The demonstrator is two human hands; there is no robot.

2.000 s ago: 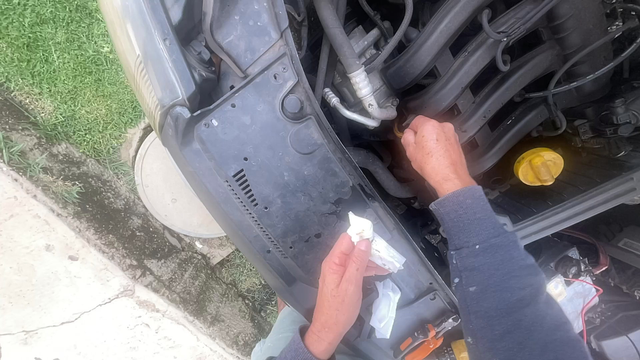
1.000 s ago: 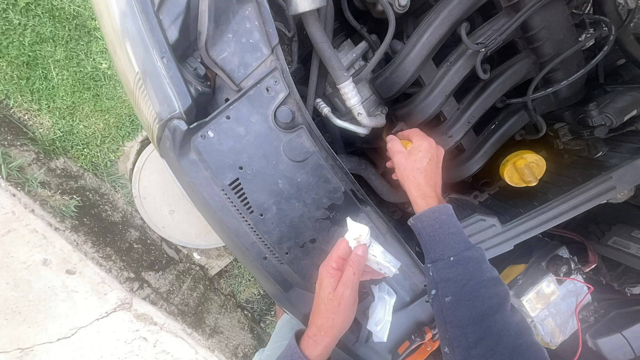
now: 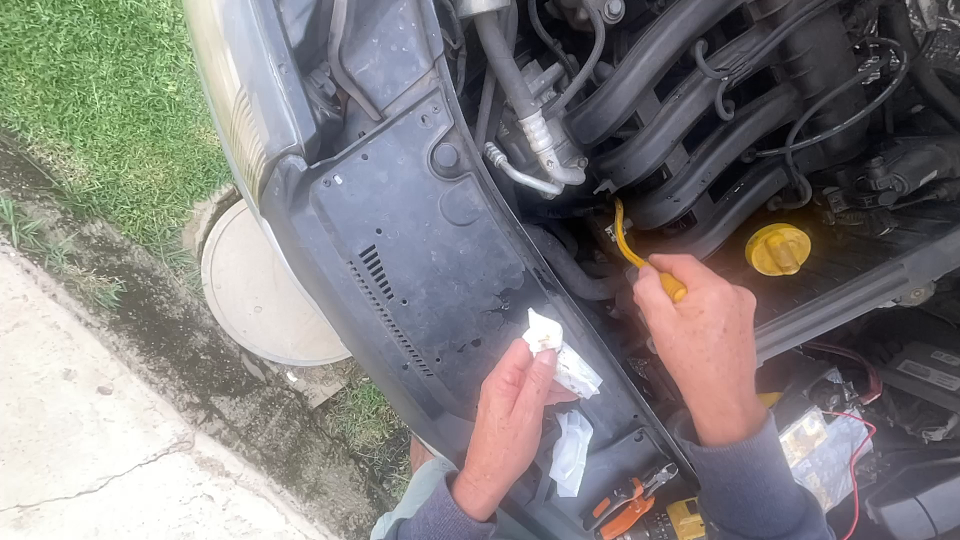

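Observation:
My right hand (image 3: pixel 701 337) grips the yellow handle of a dipstick (image 3: pixel 628 244), whose curved upper part reaches down-left into the engine bay beside the black intake manifold runners (image 3: pixel 660 176). Its lower end is hidden. Between the thumb and fingers of my left hand (image 3: pixel 510 420) is a crumpled white paper wipe (image 3: pixel 574 371) with small brownish marks, held above the black plastic front panel (image 3: pixel 450 277). A second white paper piece (image 3: pixel 571 454) lies on the panel just below that hand. To the right of the dipstick sits a yellow oil filler cap (image 3: pixel 778 249).
Orange-handled pliers (image 3: pixel 628 510) lie at the panel's lower edge, near a yellow and black object (image 3: pixel 684 517). A metal cross bar (image 3: pixel 855 289) runs right of my right hand. Thin red wire (image 3: pixel 855 465) and the battery area are at lower right. Grass and concrete border the car.
My right hand has moved back from the manifold, toward the lower right, and more of the yellow dipstick shows. My left hand keeps the wipe in about the same place over the panel.

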